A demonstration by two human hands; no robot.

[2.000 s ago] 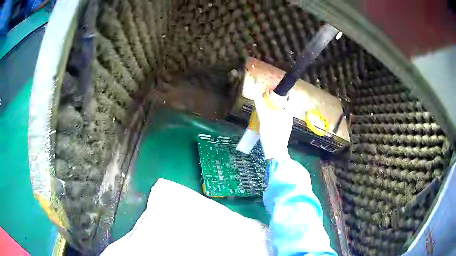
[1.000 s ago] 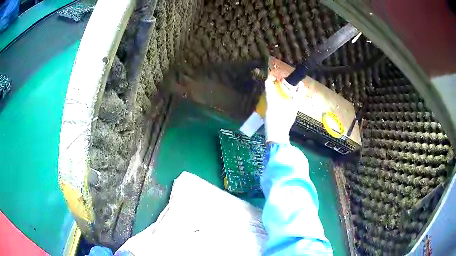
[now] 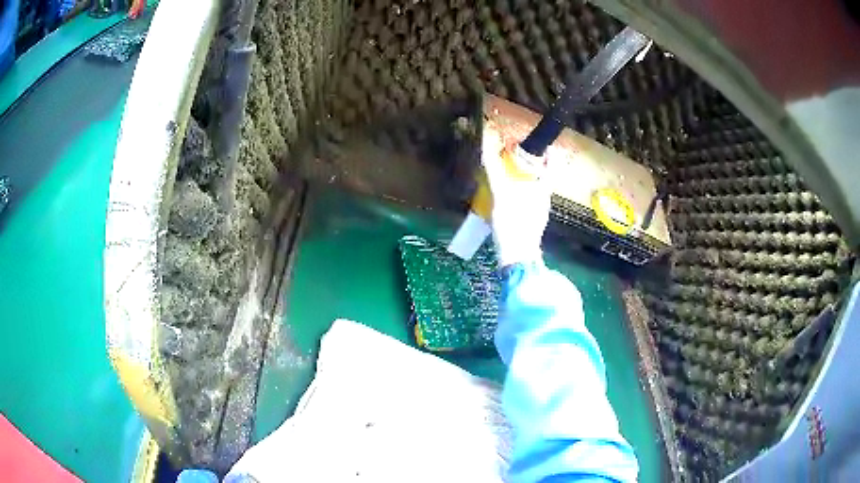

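Note:
My right hand (image 3: 517,203), in a white glove with a light blue sleeve, is closed around the yellow grip of an air blow gun (image 3: 482,198). A black hose rises from the grip. The gun's flat white tip points down-left, just above the upper edge of a green circuit board (image 3: 443,297). The board lies slightly turned on the green booth floor; my forearm and hand hide its right part. A large white cloth (image 3: 387,406) covers the bottom centre, below the board. My left hand is not visible; whether it is under the cloth cannot be told.
A beige metal box (image 3: 575,170) with a yellow ring (image 3: 614,210) stands at the booth's back. Grey-brown foam (image 3: 754,226) lines the walls. The pale curved booth edge (image 3: 141,217) is at left. Outside it, another board (image 3: 115,45) lies on a dark belt, and a red sheet (image 3: 33,458) shows.
The view has shifted. Compared with two seconds ago, the board sits at a slightly different angle and the nozzle tip is nearer its upper edge. My right hand still holds the blow gun.

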